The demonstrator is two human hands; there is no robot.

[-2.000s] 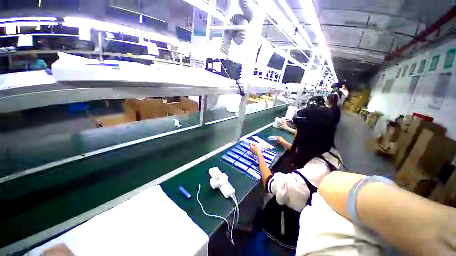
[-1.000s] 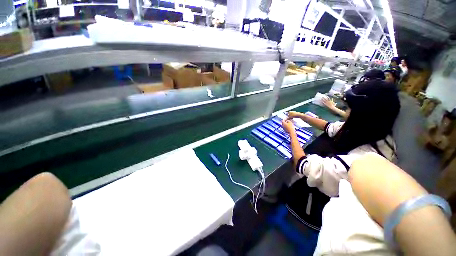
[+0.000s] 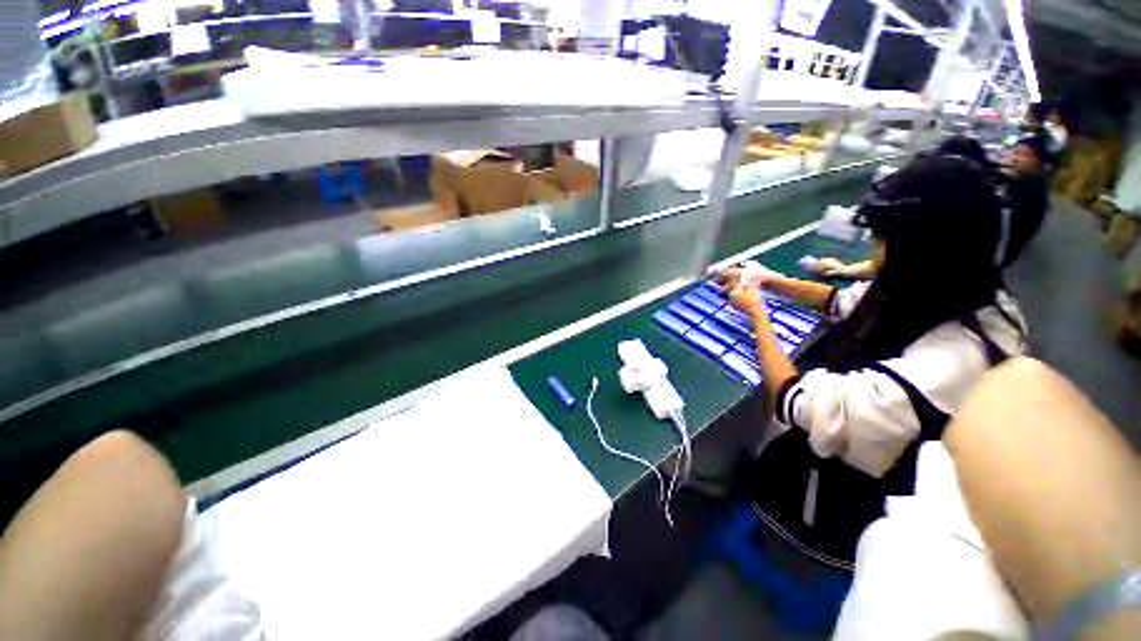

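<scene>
A white sheet [image 3: 413,501] lies on the green bench in front of me, its right corner hanging over the bench edge. Only my bent arms show, one at the lower left and one at the lower right; both my hands are out of the picture. A small blue cylinder [image 3: 562,392] lies alone just right of the sheet. A white power strip with a plug adapter [image 3: 647,379] lies beyond it, with a thin white cable [image 3: 612,447] curling beside it.
A person [image 3: 926,313] sits at the bench on the right, both hands above rows of blue units [image 3: 720,332]. More workers sit farther along. A green conveyor [image 3: 288,391] runs behind the bench, under a metal-framed shelf [image 3: 438,110]. Cardboard boxes [image 3: 486,185] stand beyond.
The view has turned right and down since the first frame, and both my arms now frame it. The wristband has slid to the lower right edge. The neighbour's hands are now close together over the blue units.
</scene>
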